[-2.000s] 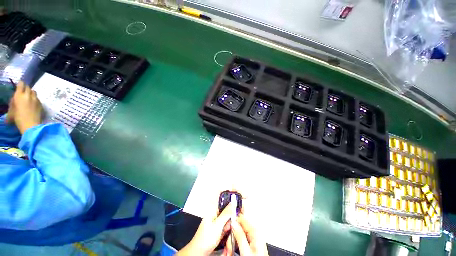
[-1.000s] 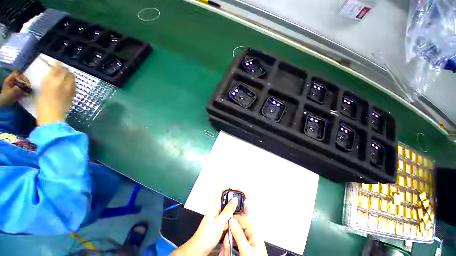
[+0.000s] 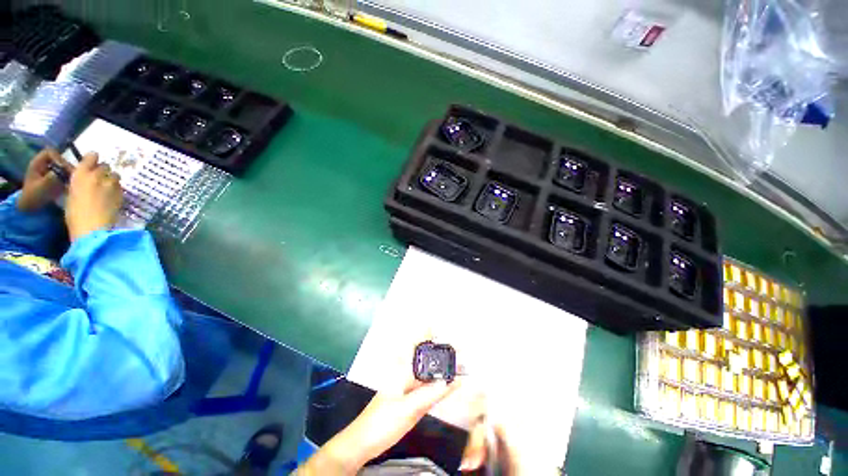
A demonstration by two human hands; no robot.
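Observation:
A black rounded-square housing (image 3: 434, 362) is held over the white paper sheet (image 3: 521, 325), its open inner side facing up. My left hand (image 3: 395, 416) grips its lower edge with the fingertips. My right hand (image 3: 485, 448) is apart from the housing, to its lower right, blurred and partly cut off by the bottom edge of the picture. Whether it holds a tool cannot be made out. Behind the sheet, the stacked black foam tray (image 3: 549, 265) holds similar housings in its pockets; one back-row pocket is empty.
A clear tray of yellow-gold and white parts (image 3: 725, 358) lies at the right. At the left, a co-worker in a blue smock (image 3: 93, 325) works beside another black foam tray (image 3: 200, 116) and a clear grid tray (image 3: 172, 200). A crumpled plastic bag (image 3: 776, 84) hangs at the back right.
My right hand has moved away from the housing, down and right. My left thumb no longer covers the housing's middle. The co-worker's hands have moved.

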